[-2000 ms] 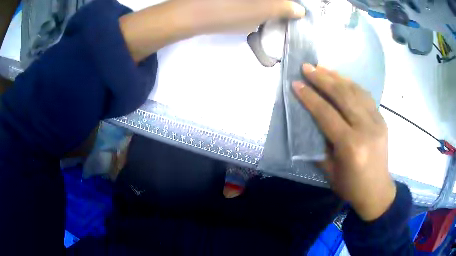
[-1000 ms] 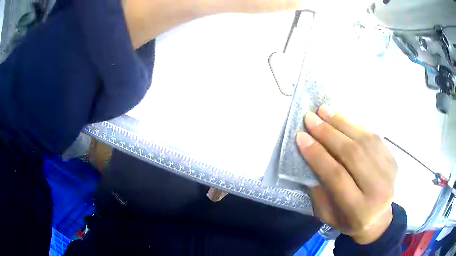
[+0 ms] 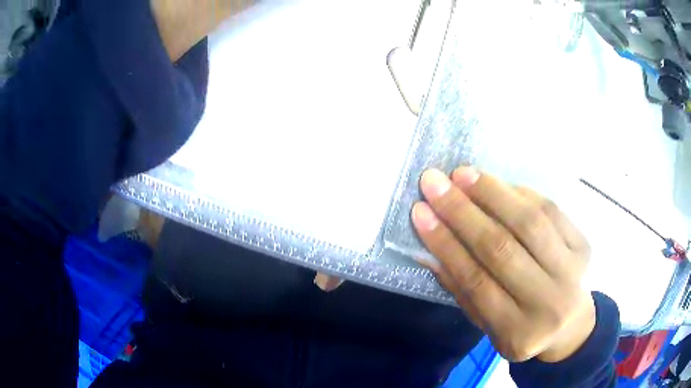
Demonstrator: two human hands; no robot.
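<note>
A heathered grey strip (image 3: 447, 125) lies on the white table, running from the upper middle down to the front edge. My right hand (image 3: 508, 258) lies flat on its lower part, fingertips pressing the cloth. A smooth lighter panel seems to lie under and right of the strip, but glare washes it out. My left forearm enters at the top left; my left hand is cut off by the top edge. The needle area is not clearly visible in the glare.
A measuring tape (image 3: 250, 231) runs along the front table edge. Metal machine parts (image 3: 670, 79) hang at the upper right. Red-handled snips (image 3: 671, 248) lie at the right. Blue bins (image 3: 106, 292) and a red stool (image 3: 641, 352) are below.
The strip's lower end and my right hand have shifted left since a second ago. My left forearm has moved up and left, taking the hand out of the picture.
</note>
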